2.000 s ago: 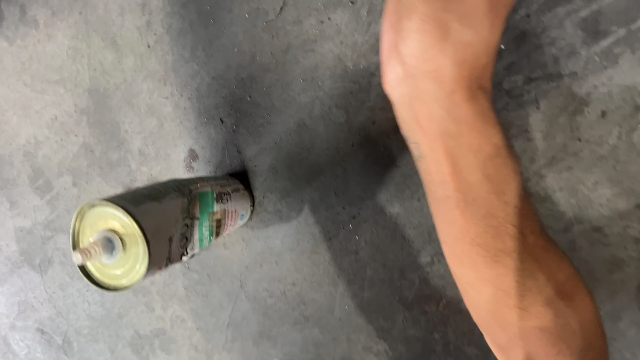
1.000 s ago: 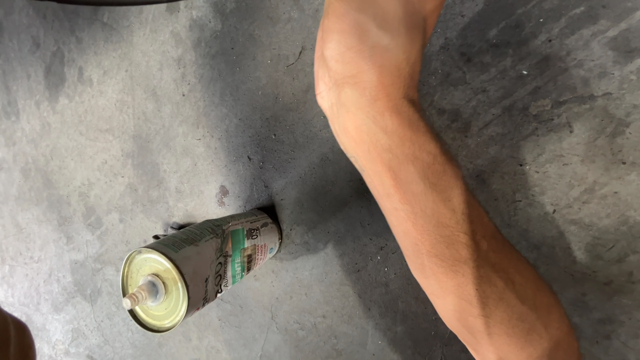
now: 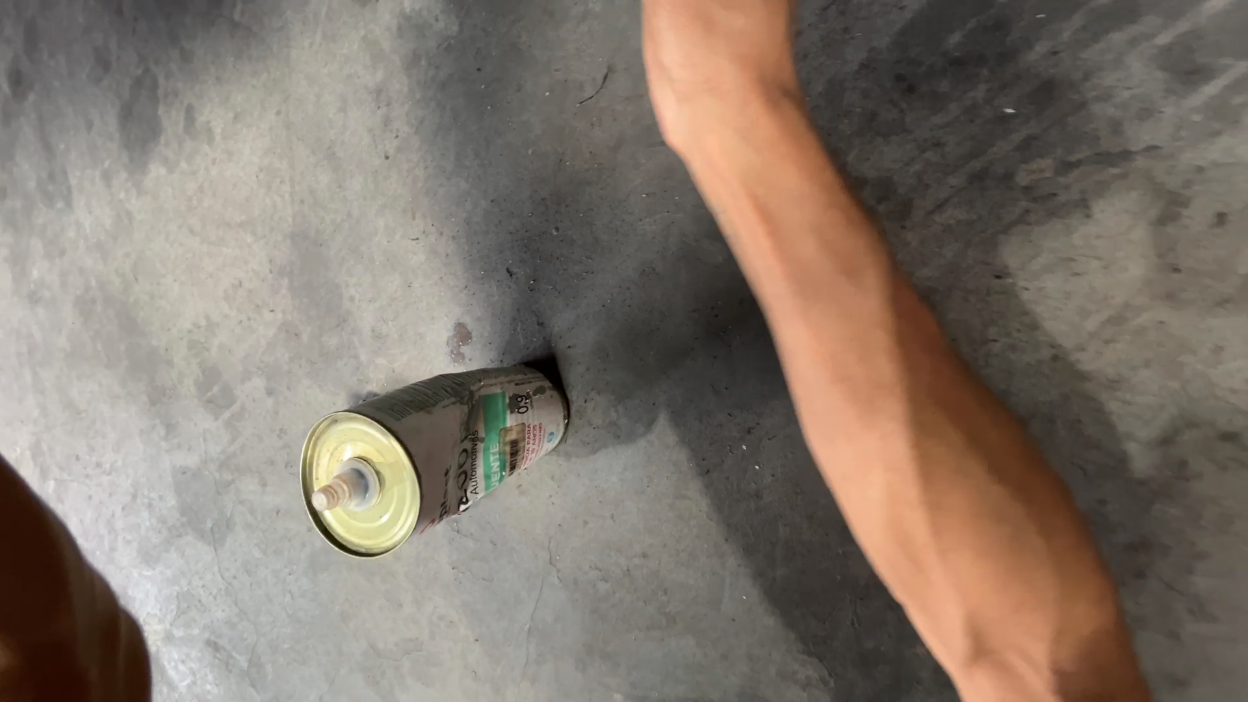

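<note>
A metal solvent can point(image 3: 478, 448) with a gold-coloured top and a pale plastic spout stands on the concrete floor, left of centre. Its side is stained and bears a printed label with a green band. One bare forearm point(image 3: 868, 380) crosses the right half of the view from the lower right to the top edge. Its wrist is bent at the top, and the hand beyond is cut off by the frame. Neither my left hand nor my right hand shows, so what they hold is hidden.
The grey concrete floor point(image 3: 292, 253) is stained and has thin cracks and bits of grit. Dark shadows lie beside the forearm and behind the can. A dark brown rounded shape point(image 3: 58, 604), possibly skin, fills the lower left corner; what it is cannot be told.
The brown shape at the lower left has come into view since the oldest frame. The view has shifted. The can stands on the same spot of floor, near the reddish stain.
</note>
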